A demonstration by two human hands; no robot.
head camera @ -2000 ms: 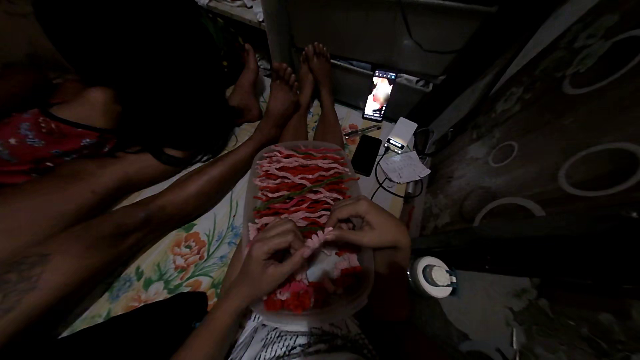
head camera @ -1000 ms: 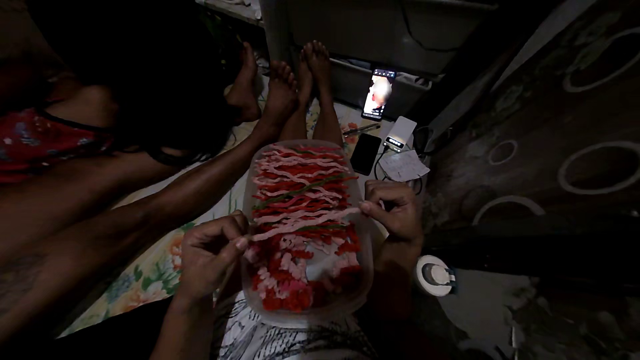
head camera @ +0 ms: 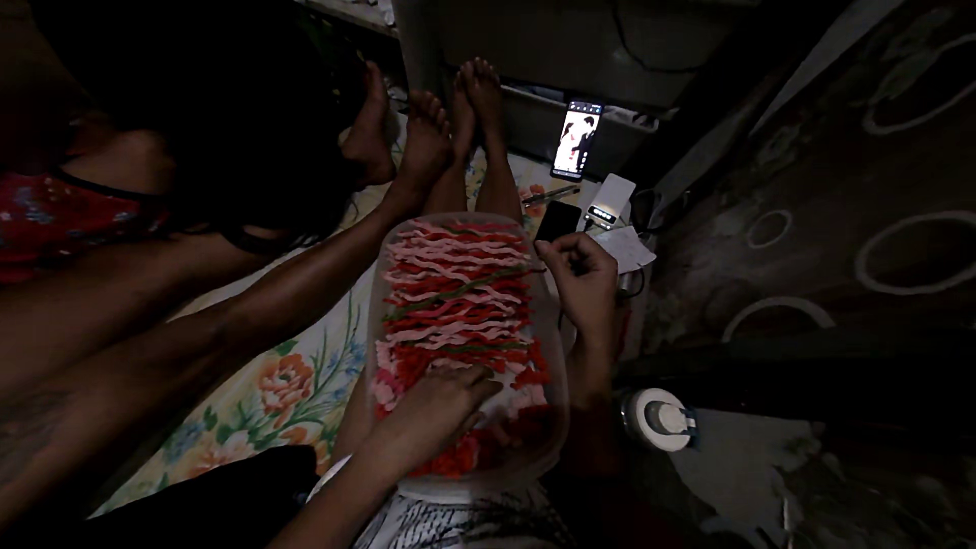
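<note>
On my lap rests a clear plastic container. Wavy strands of pink, red and green fuzzy material lie across its far part, and short red and pink pieces fill the near part. My left hand reaches down among the short pieces, its fingertips partly hidden, so I cannot tell whether it holds one. Above the container's right rim is my right hand, thumb and index finger close together; whether something thin is between them is too dark to tell.
A lit phone stands upright beyond the container. Nearby lie a dark phone, a pen, a white device and paper. A white-lidded container is at right. Another person's legs stretch along the left over a floral sheet.
One second ago both hands held a pink strand stretched over the container. Now my left hand is down in the short pieces, and my right hand has moved forward past the right rim.
</note>
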